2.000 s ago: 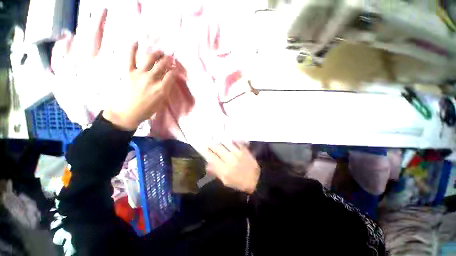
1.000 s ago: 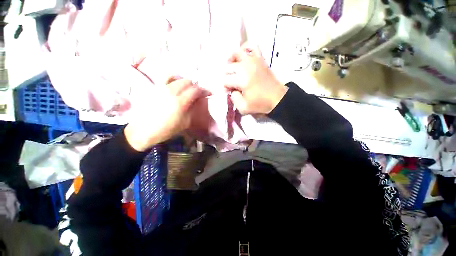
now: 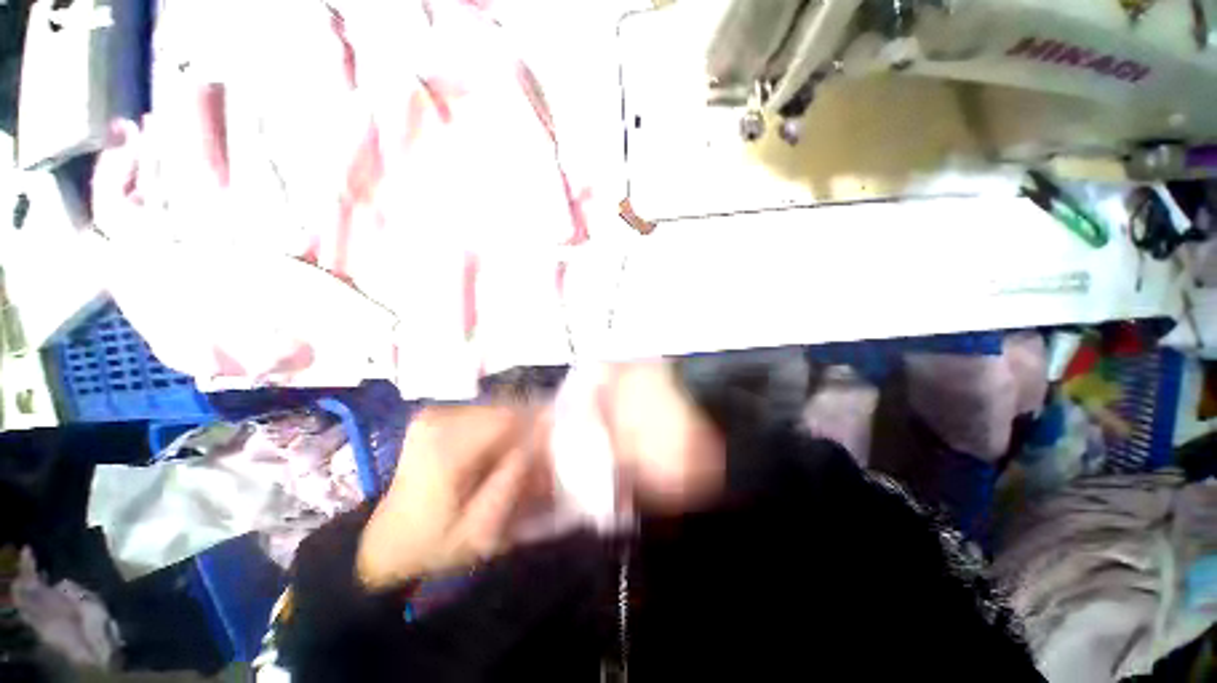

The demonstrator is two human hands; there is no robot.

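The pale pink garment (image 3: 454, 227) lies loosely folded on the white table left of the machine and hangs over the front edge. My left hand (image 3: 461, 487) and my right hand (image 3: 661, 434) are close together in front of my chest, below the table edge. A whitish-pink piece of the fabric is between them, gripped by both hands. Both hands are blurred, and single fingers cannot be made out. The sewing machine (image 3: 1081, 67), with red lettering, stands at the upper right.
Green-handled snips (image 3: 1068, 214) and black-handled scissors (image 3: 1158, 220) lie right of the machine bed. A blue crate (image 3: 120, 367) is at the left, and a blue crate with scraps (image 3: 347, 447) is below the table. Fabric bundles (image 3: 961, 400) hang below the table at the right.
Both hands have moved from over the table down towards my chest with part of the fabric. The camera view has shifted, and more garment shows spread on the table.
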